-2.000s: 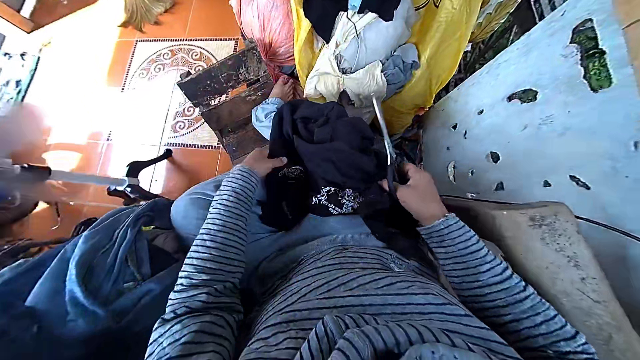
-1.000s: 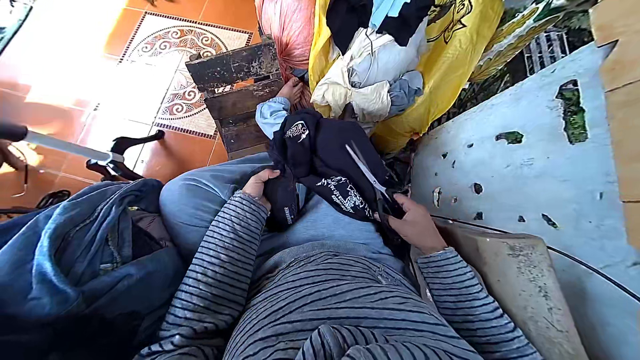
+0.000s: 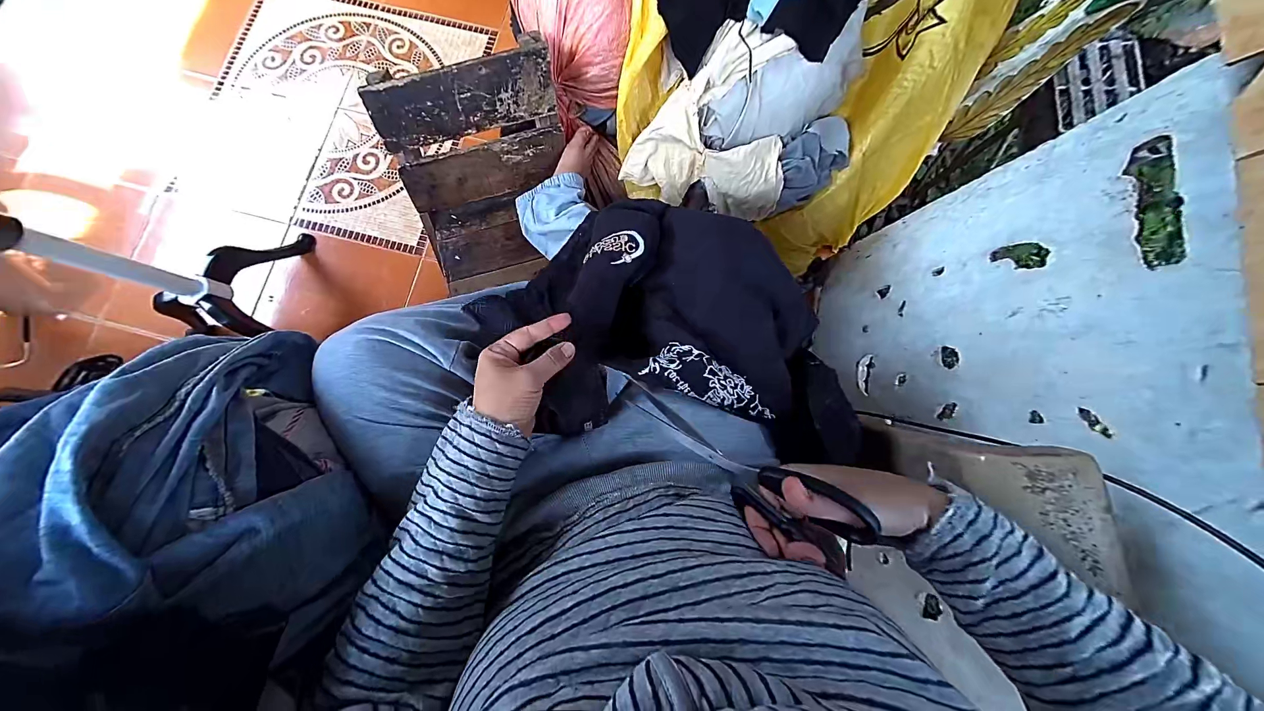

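Observation:
A dark navy garment (image 3: 711, 286) with white printed designs lies bunched across my lap. At its left edge is my left hand (image 3: 523, 370), thumb and forefinger apart, partly over the dark cloth; whether it pinches any of it is not clear. My right hand (image 3: 820, 509) is close to my waist, its fingers through the black handles of a pair of scissors (image 3: 681, 425). The long metal blades point up and left toward the garment's lower edge and look nearly closed together. My jeans show beneath the cloth.
Blue denim (image 3: 188, 474) is heaped at my left. Ahead stand a dark wooden slatted piece (image 3: 464, 99), a reddish sack (image 3: 583, 49) and a yellow sack (image 3: 899, 118) with cloths. A pale, holed panel (image 3: 1047, 296) rises at right. A black-footed metal stand (image 3: 227, 286) is at left.
My right hand has drawn back toward my waist with the scissors, which were over the garment before. The garment lies more spread across my lap. My left hand's fingers have spread.

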